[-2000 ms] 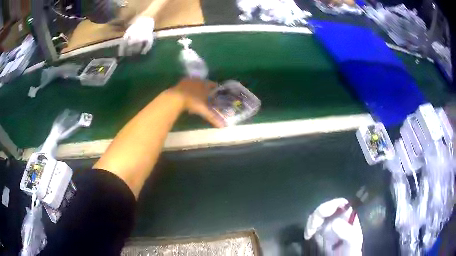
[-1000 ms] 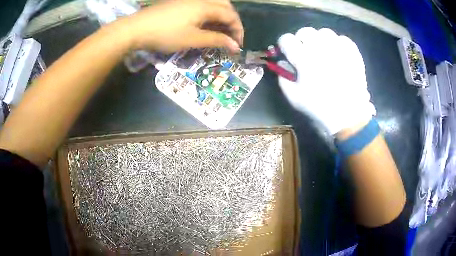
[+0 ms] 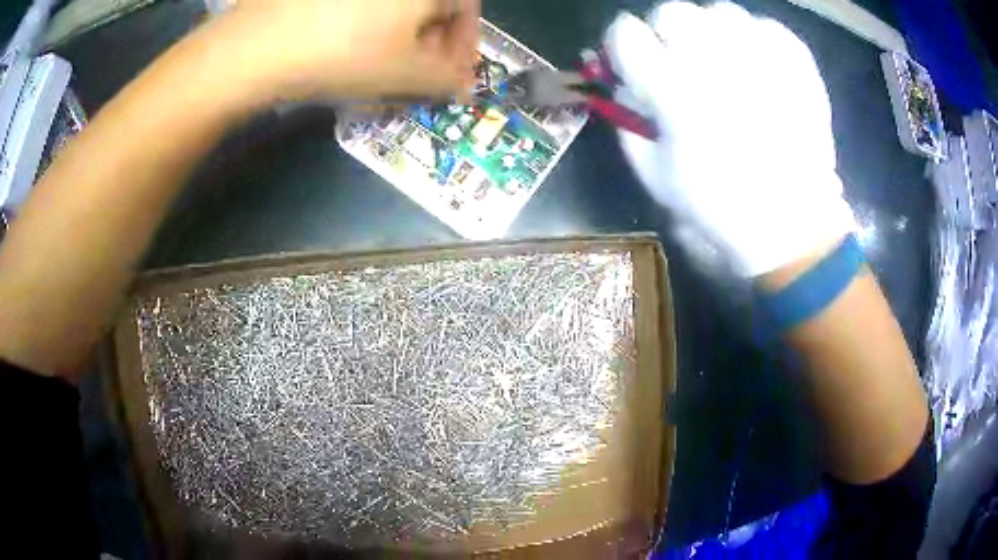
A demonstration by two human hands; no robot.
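Note:
An open white socket unit [image 3: 482, 213] lies on the dark bench mat behind the box, with its green circuit board [image 3: 506, 159] and yellow and blue parts showing. My bare left hand [image 3: 383, 49] is over the unit's upper left side, fingers bent near the board; it is blurred, and whether it pinches anything cannot be told. My right hand [image 3: 728, 137], in a white glove with a blue wrist band, holds the red-handled side cutters [image 3: 622, 114]. Their jaws reach over the unit's upper right part, close to my left fingertips.
A shallow cardboard box [image 3: 654, 394] filled with thin silver slivers [image 3: 383, 394] lies directly before me. White socket units stand at the left edge [image 3: 31, 126]. An open unit [image 3: 914, 106] and bagged cords [image 3: 969, 295] are at the right. Blue material [image 3: 766, 531] shows at the lower right.
The unit and both hands sit slightly higher in the picture, and the box shows higher too. The cutters' jaws now reach further over the unit.

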